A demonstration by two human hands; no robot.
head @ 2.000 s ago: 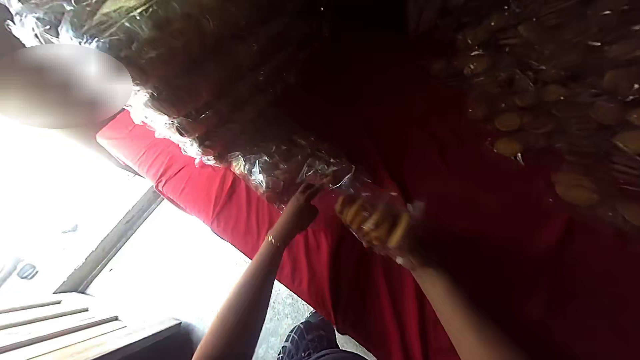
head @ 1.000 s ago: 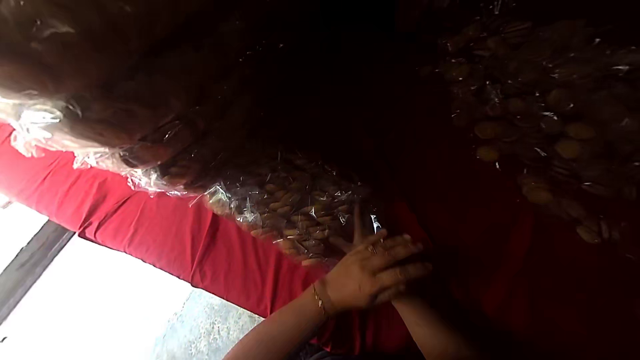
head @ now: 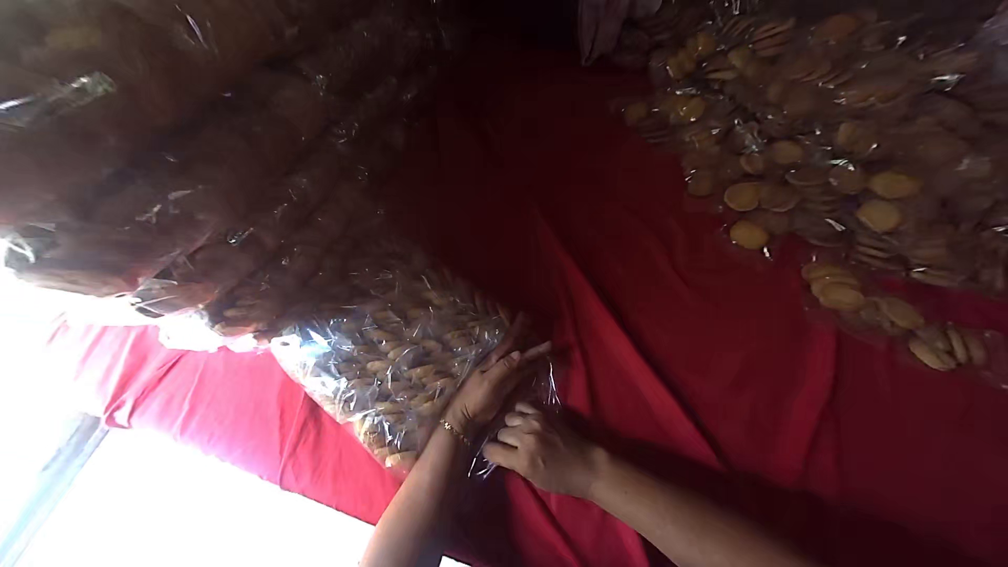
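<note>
A clear plastic bag packed with rows of small brown baked pieces [head: 402, 370] lies on the red cloth [head: 661, 315], left of centre. Against its right side rests my left hand [head: 492, 386], a thin bracelet at the wrist, its fingers extended and apart. Just below and right of it, my right hand [head: 543, 453] has curled fingers closed on loose clear plastic [head: 482, 461], which shows between the two hands. Part of that plastic is lost in shadow, and how it joins the packed bag cannot be told.
Heaped clear bags [head: 220, 173] fill the dark upper left. At the upper right lie many more bags of round, flat yellow-brown pieces [head: 890, 185]. The cloth's edge runs diagonally along the lower left, beside bright glare and a grey bar [head: 55, 488].
Two seconds ago my right hand held a small bag of yellowish pieces; one second ago my left hand lay across the right. Now the hands are apart, side by side. The view has shifted.
</note>
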